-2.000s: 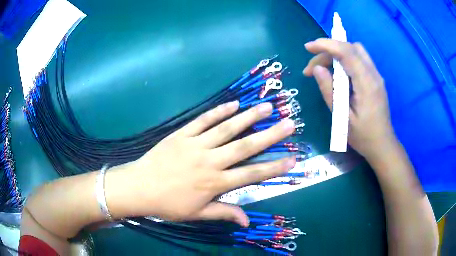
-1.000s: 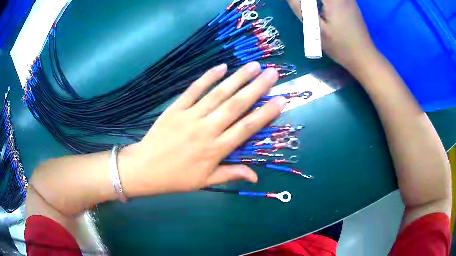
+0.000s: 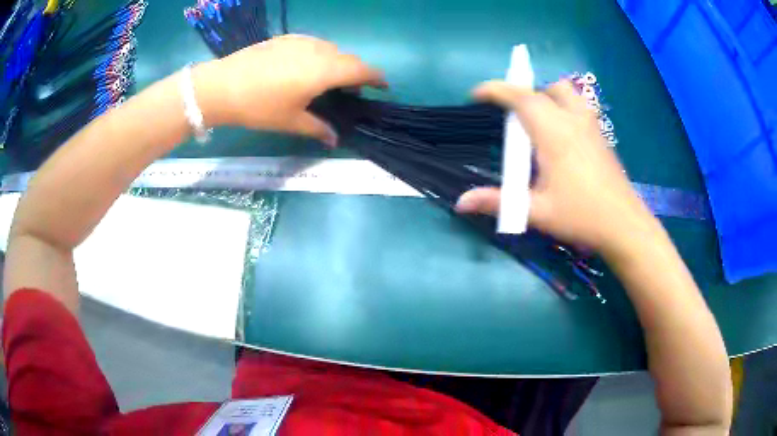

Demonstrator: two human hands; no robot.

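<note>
A thick bundle of black leads (image 3: 417,136) runs across the green bench top. My left hand (image 3: 285,89) curls round the bundle near its middle, fingers and thumb on either side. My right hand (image 3: 566,166) is over the other end, with the white paint marker (image 3: 515,145) held upright across the fingers, its printing not visible. Silver ring terminals (image 3: 588,81) show beyond the right hand. More lead ends with blue sleeves (image 3: 545,277) stick out below it. Whether the right hand also grips the leads is partly hidden.
A steel rule (image 3: 315,174) lies along the bench under the bundle. A white pad in clear plastic (image 3: 170,255) lies at the front left. Another row of leads (image 3: 106,77) is at the far left. A blue bin (image 3: 707,128) stands at the right. A red-sleeved body is at the front edge.
My left hand has gone from lying flat on the leads to curling round them. My right hand with the marker has come over the bundle. The view has shifted, showing the pad and more rule.
</note>
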